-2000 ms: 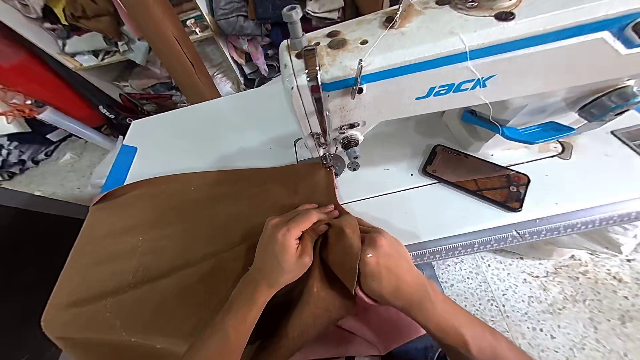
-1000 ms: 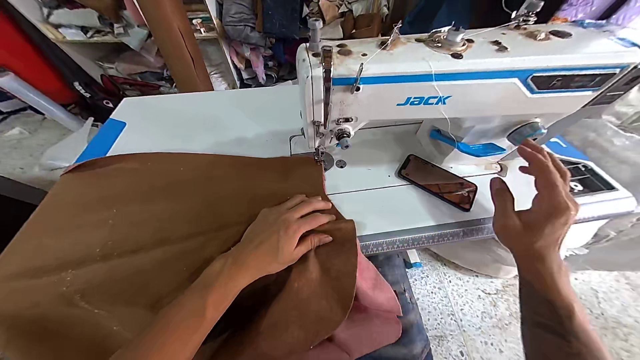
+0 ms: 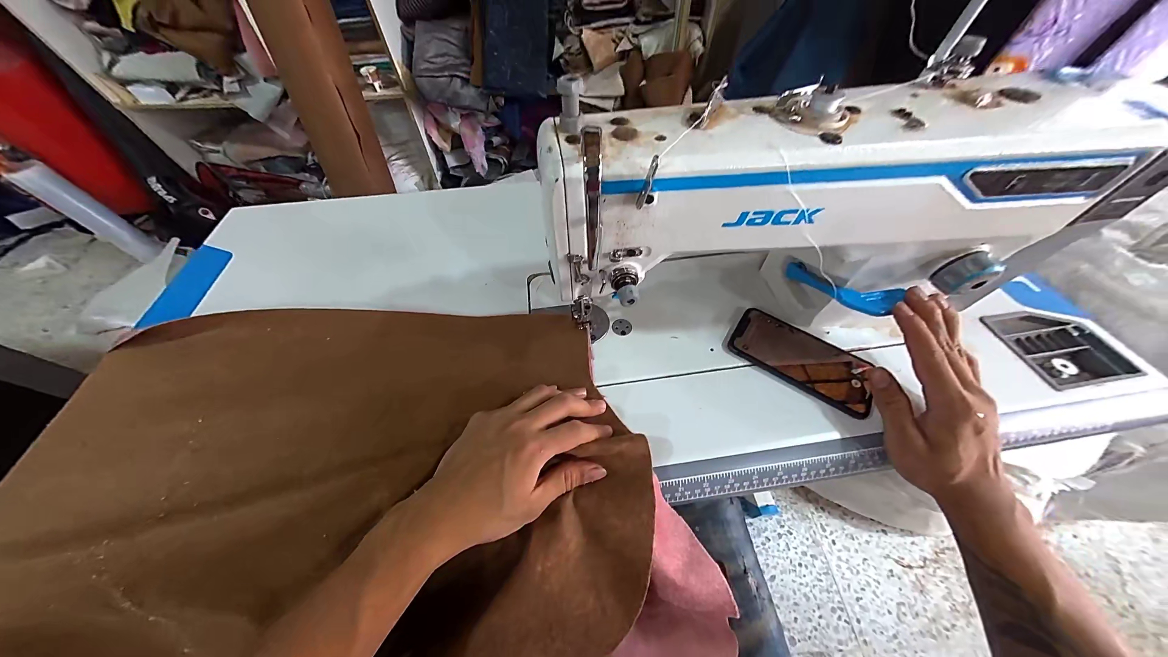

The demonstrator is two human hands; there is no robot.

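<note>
A large sheet of brown leather or fabric (image 3: 274,420) lies over the white sewing table, its right edge at the presser foot (image 3: 581,310) of a Jack sewing machine (image 3: 821,205). My left hand (image 3: 520,461) rests flat on the brown sheet, just below the foot. A pink layer (image 3: 689,575) shows beneath the sheet and hangs off the front edge. My right hand (image 3: 944,401) is raised with fingers apart, its fingertips at the end of the blue lever (image 3: 849,292); contact cannot be told. A phone (image 3: 808,360) lies left of this hand.
A ruler strip (image 3: 776,474) runs along the table's front edge. The handwheel-like knob (image 3: 967,272) and a control panel (image 3: 1063,349) are at the right. Behind the table stand a brown roll (image 3: 319,91) and shelves of folded cloth. White thread hangs in front of the machine.
My right hand has let go of the brown sheet's folded edge and moved right to the blue lever. My left hand has flattened onto the sheet. The sheet's right corner has opened out.
</note>
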